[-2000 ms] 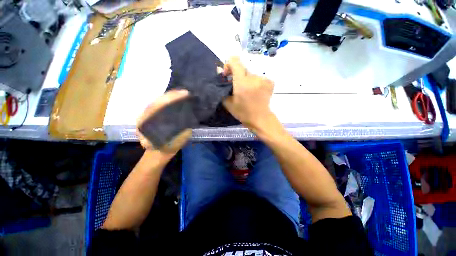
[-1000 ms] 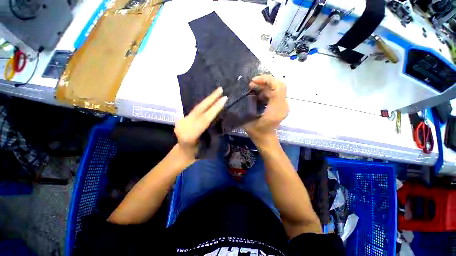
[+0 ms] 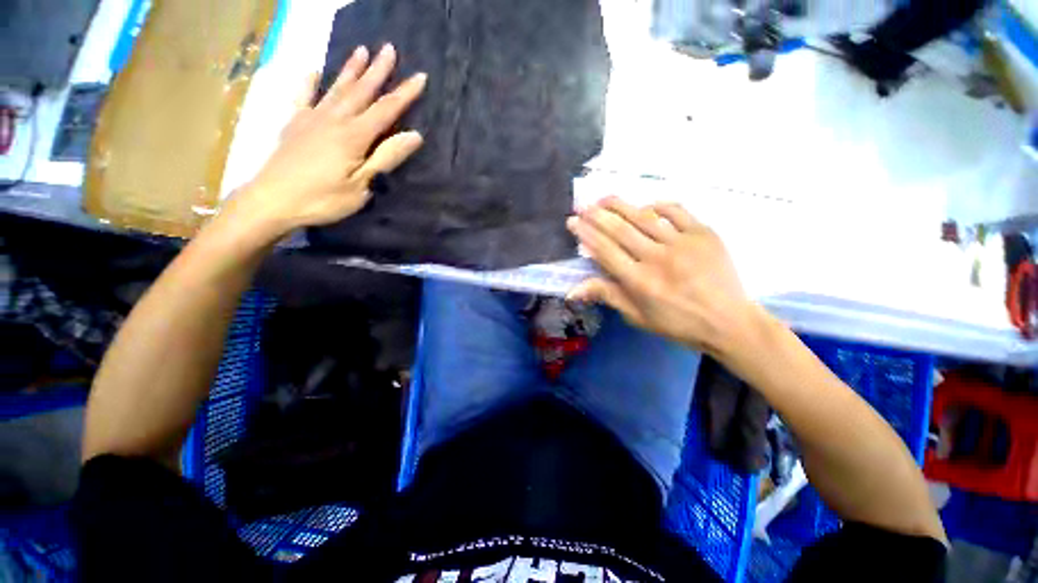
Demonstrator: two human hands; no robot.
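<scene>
A dark grey-black garment panel (image 3: 501, 125) lies spread flat on the white table, its lower edge close to the table's front edge. A straight raised line runs up its middle. My left hand (image 3: 330, 154) lies flat on the panel's left side, fingers spread and pointing up, holding nothing. My right hand (image 3: 660, 268) is at the panel's lower right corner, fingertips at the cloth edge, fingers apart and palm down. No tool shows in either hand.
Taped brown cardboard (image 3: 171, 114) lies on the table at left. Blurred machine parts (image 3: 757, 34) are at top right. Red scissors handles (image 3: 1021, 298) lie at the right end. Blue plastic crates (image 3: 876, 387) are under the table, with a red stool (image 3: 985, 438) at lower right.
The panel has been opened out flat and turned, and now fills more of the view. Both hands have moved apart from its middle, left hand to the left and right hand to the lower right corner.
</scene>
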